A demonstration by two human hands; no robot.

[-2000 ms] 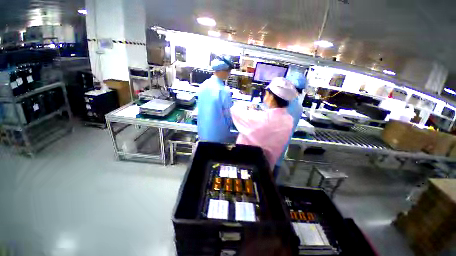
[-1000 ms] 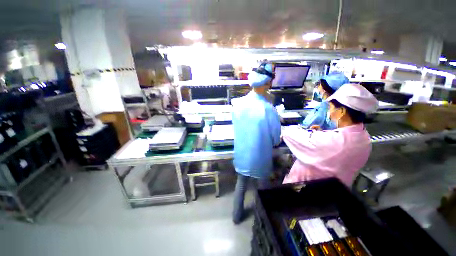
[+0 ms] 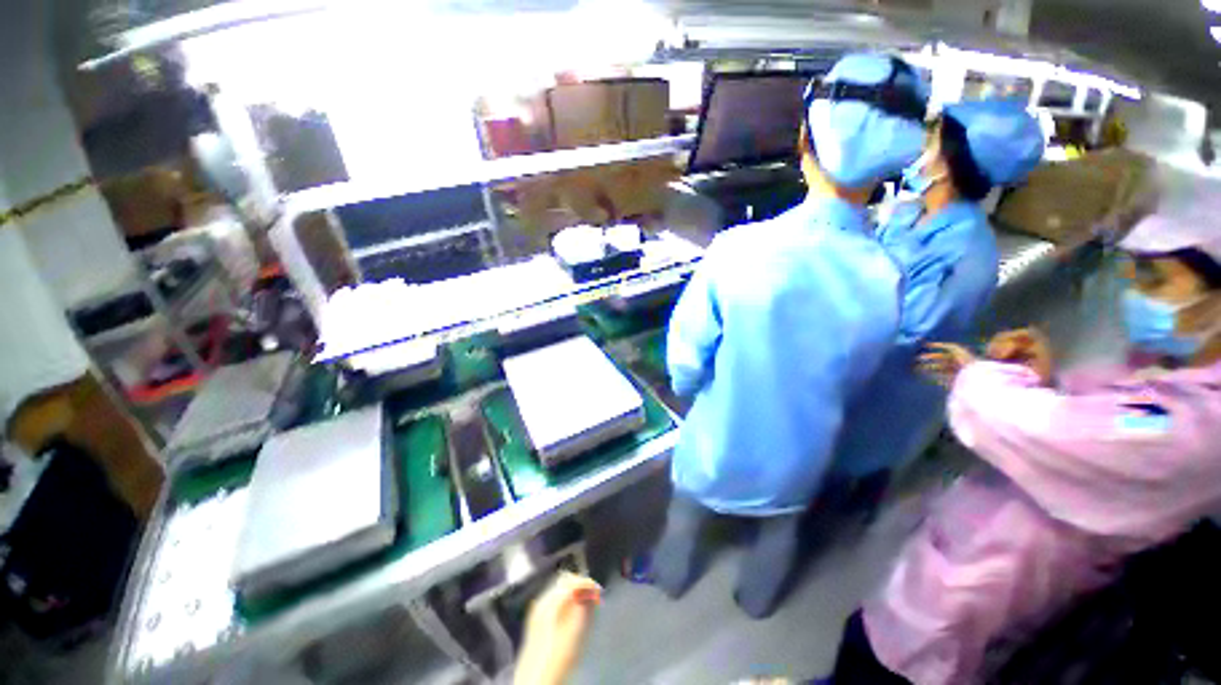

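My left hand [image 3: 560, 626] shows small and blurred at the bottom edge, in front of the bench. Its fingers look bent, and I cannot tell whether it holds anything. My right hand cannot be made out; a tiny pale sliver at the bottom edge is too small to name. Flat grey-white rectangular units lie on the green-surfaced bench: one at the left front [image 3: 319, 498], one in the middle [image 3: 572, 399] and one farther back left [image 3: 232, 406]. No hand touches them.
Two people in blue smocks [image 3: 790, 348] stand at the bench. A person in a pink smock [image 3: 1071, 468] is close on the right, hands raised. A dark monitor [image 3: 750, 121] and cartons [image 3: 609, 113] are behind. A metal stool [image 3: 516, 575] is below the bench. Black bins [image 3: 67, 535] stand left.
The view has moved closer to the bench. The bin with orange and white modules has left the view. My left hand has appeared at the bottom. The pink-smocked person is farther right.
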